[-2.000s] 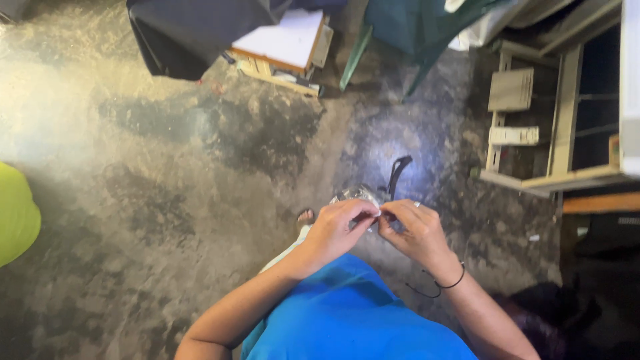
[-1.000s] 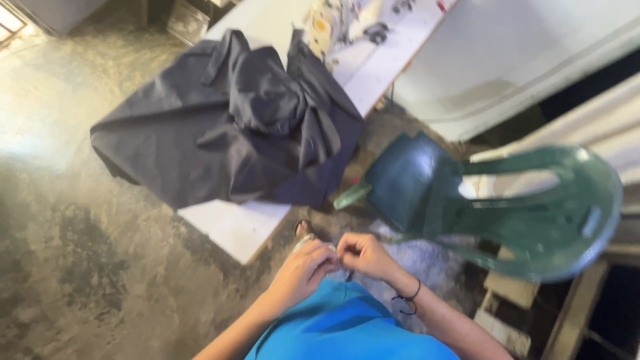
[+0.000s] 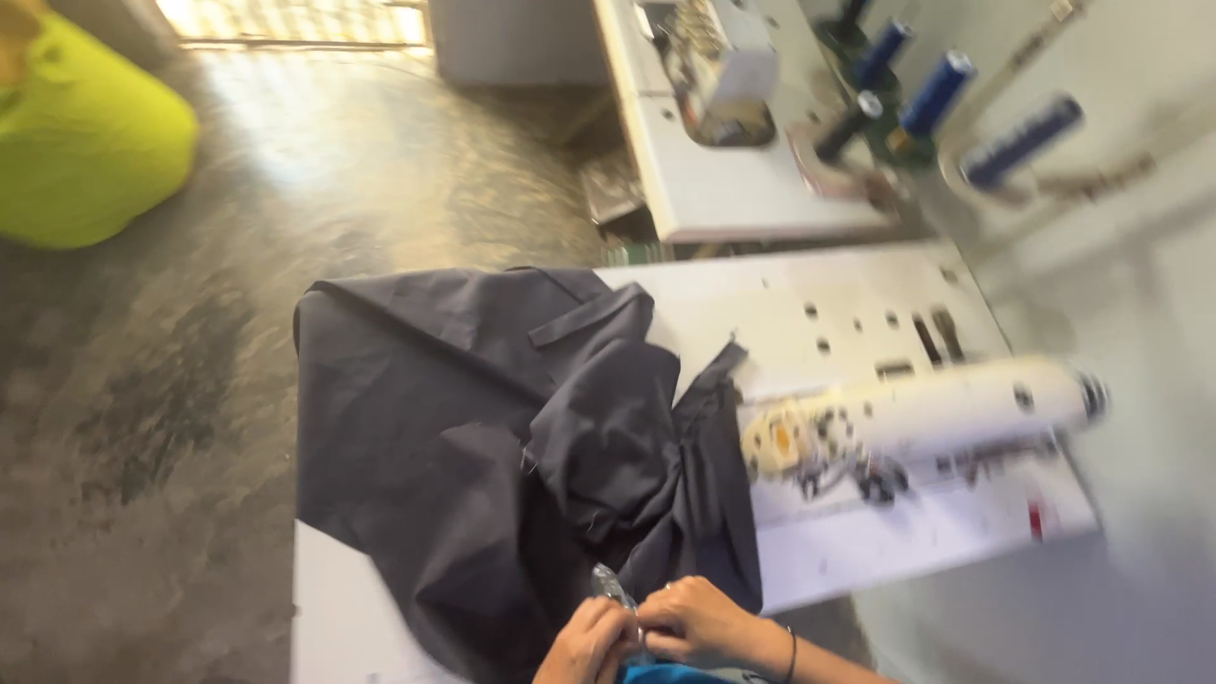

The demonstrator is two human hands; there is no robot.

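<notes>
My left hand (image 3: 597,638) and my right hand (image 3: 686,617) meet at the bottom of the view, both pinching a small clear plastic piece (image 3: 613,584), perhaps a packet, whose tip sticks up between them. Just beyond my fingers, a large dark grey cloth (image 3: 427,380) lies bunched over a white sewing table (image 3: 332,608). At the right of the cloth stands a white sewing machine (image 3: 912,408), a little blurred. A dark band circles my right wrist.
Behind is a second white table (image 3: 760,204) with another machine (image 3: 731,71). Blue thread cones (image 3: 936,95) stand at the upper right, beside the wall. A lime-green bag or covered bin (image 3: 95,133) is on the concrete floor (image 3: 228,332) at the upper left.
The view has swung over to the sewing tables. Both hands stay together at the small plastic piece. The green chair seen one second ago is out of view.
</notes>
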